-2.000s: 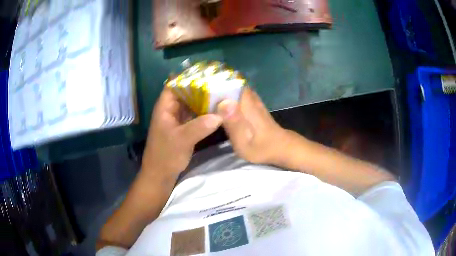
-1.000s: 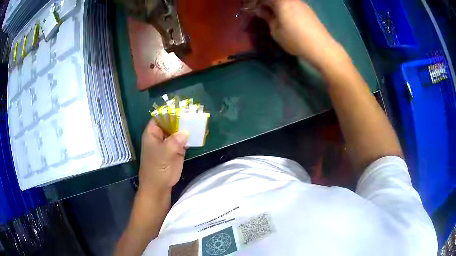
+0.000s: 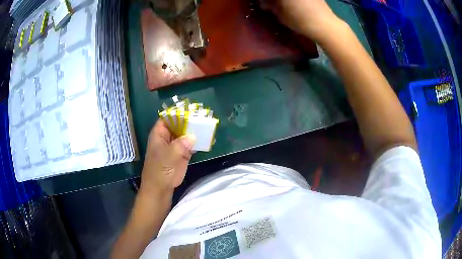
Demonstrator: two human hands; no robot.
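My left hand (image 3: 169,152) grips a fanned stack of pouch cells (image 3: 201,132), white-silver squares with yellow tape edges, above the green bench. Their short silver tabs point up and away from me. My right hand (image 3: 294,12) is at the top edge of the picture, over the far right part of the reddish-brown base board (image 3: 228,38). Its fingers are dark, blurred and partly cut off, so I cannot tell if they hold anything. The metal welding head (image 3: 190,33) stands over the left part of the board.
A thick stack of white blister trays (image 3: 55,96) is at left, with several yellow-edged cells in its far pockets. A dark strand (image 3: 274,82) lies on the green bench (image 3: 304,101). A blue tray (image 3: 430,146) with cells is at right, with another blue bin (image 3: 402,45) beyond.
My right hand has left the cells and reached over the far right of the board. My left hand alone keeps the fan, lower than before. The view has shifted.
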